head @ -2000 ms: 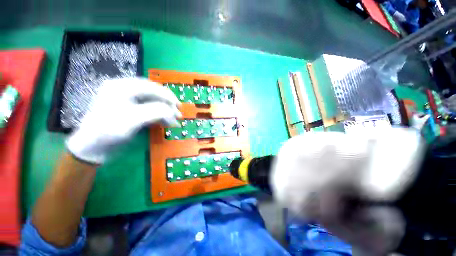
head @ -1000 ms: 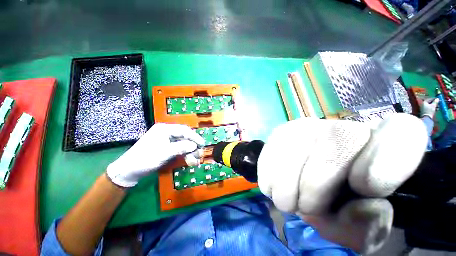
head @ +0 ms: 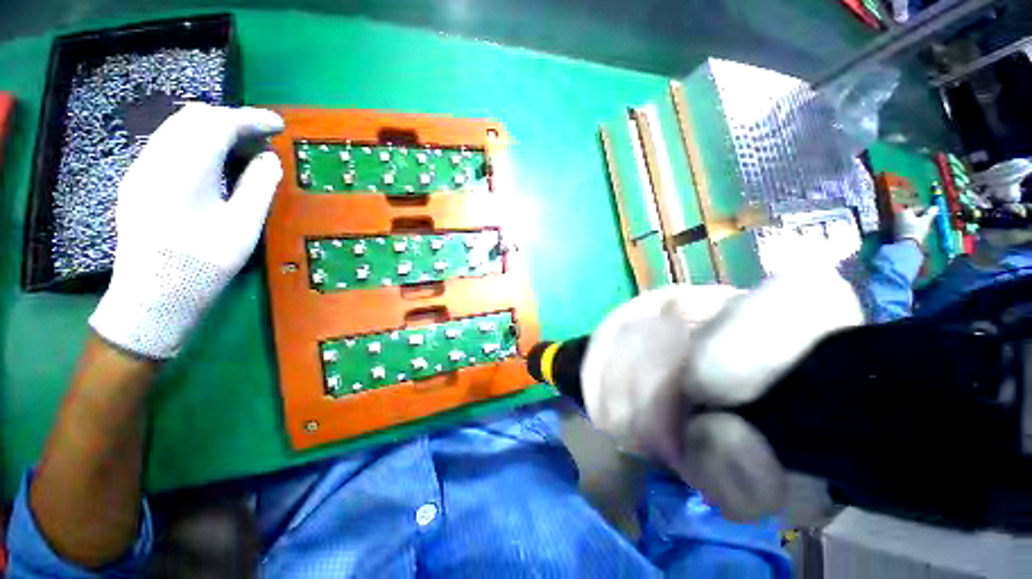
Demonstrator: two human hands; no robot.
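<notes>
An orange jig [head: 396, 299] holds three green circuit boards in its slots, the top board [head: 390, 167], the middle board [head: 405, 259] and the bottom board [head: 419, 352]. My right hand [head: 707, 390], in a white glove, grips a black electric screwdriver with a yellow ring [head: 555, 364]; its nose is at the right end of the bottom board. My left hand [head: 192, 215], gloved in white, is over the right side of the black screw tray [head: 145, 113] and the jig's upper left edge, thumb and forefinger apart. No screw shows between its fingertips.
A silvery heat sink stack [head: 781, 153] stands at the right, with brown separator strips [head: 688, 187] beside it. A red mat edge [head: 5, 124] shows at far left. Another person's gloved hand [head: 914, 223] is at the right. A dark green surface runs along the back.
My left hand has moved from the jig's middle up and left to the tray. The screwdriver has moved from between the lower boards to the bottom board's right end. The view has shifted.
</notes>
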